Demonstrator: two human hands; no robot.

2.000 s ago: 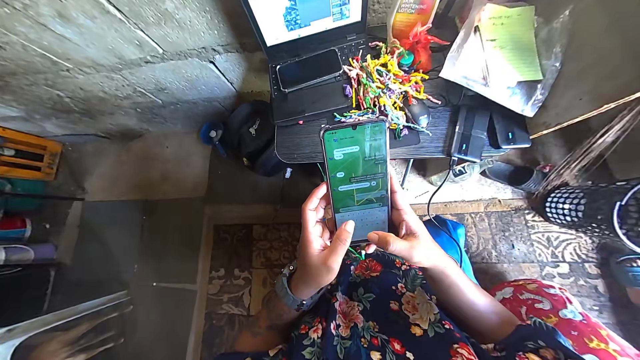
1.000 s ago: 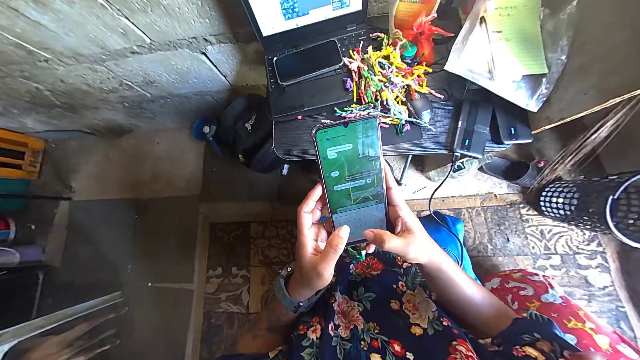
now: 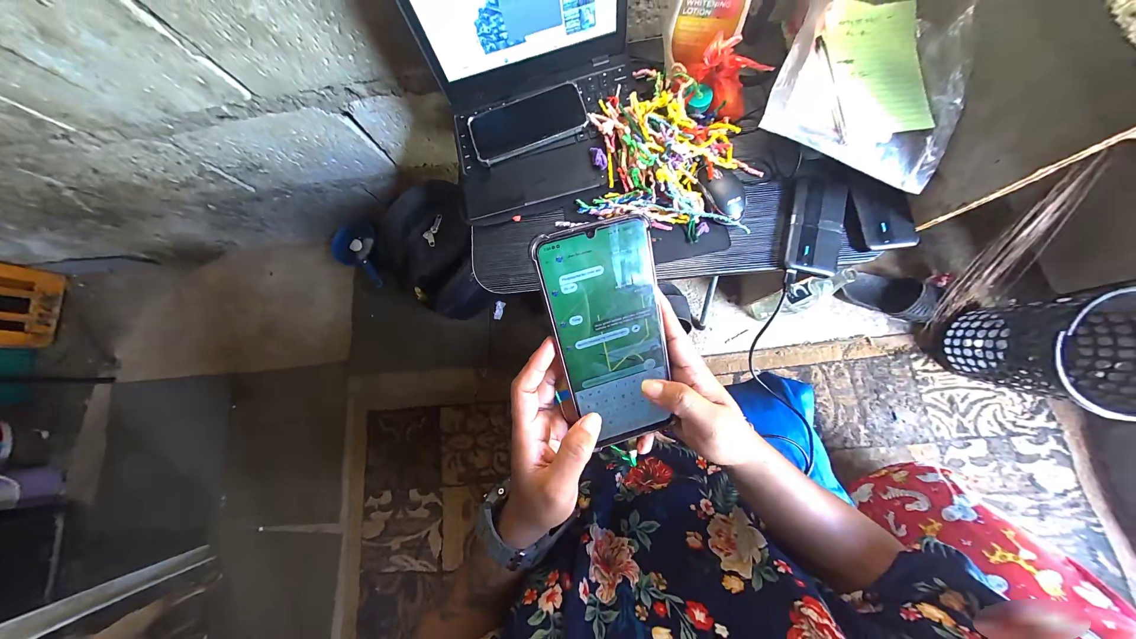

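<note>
A smartphone in a clear case (image 3: 603,311) is held upright between both hands, its screen lit green with a chat and a keyboard along the bottom. My left hand (image 3: 546,453) grips its lower left side, thumb over the keyboard's left corner, a watch (image 3: 513,532) on that wrist. Around the lower right side is my right hand (image 3: 701,404), its thumb on or just over the keyboard. Beyond the phone, a pile of colourful yarn pieces (image 3: 661,146) lies partly on an open laptop (image 3: 532,182), where a second phone (image 3: 528,122) also rests.
The small black table (image 3: 506,257) also bears a computer mouse (image 3: 725,193), a lotion pack (image 3: 701,27), two dark devices (image 3: 816,226) with a cable, and a plastic bag with a yellow note (image 3: 879,71). A black perforated basket (image 3: 1012,346) lies at right; a blue bag (image 3: 777,422) sits below the table.
Both hands keep hold of the phone, in much the same grip. The right thumb has shifted slightly over the keyboard.
</note>
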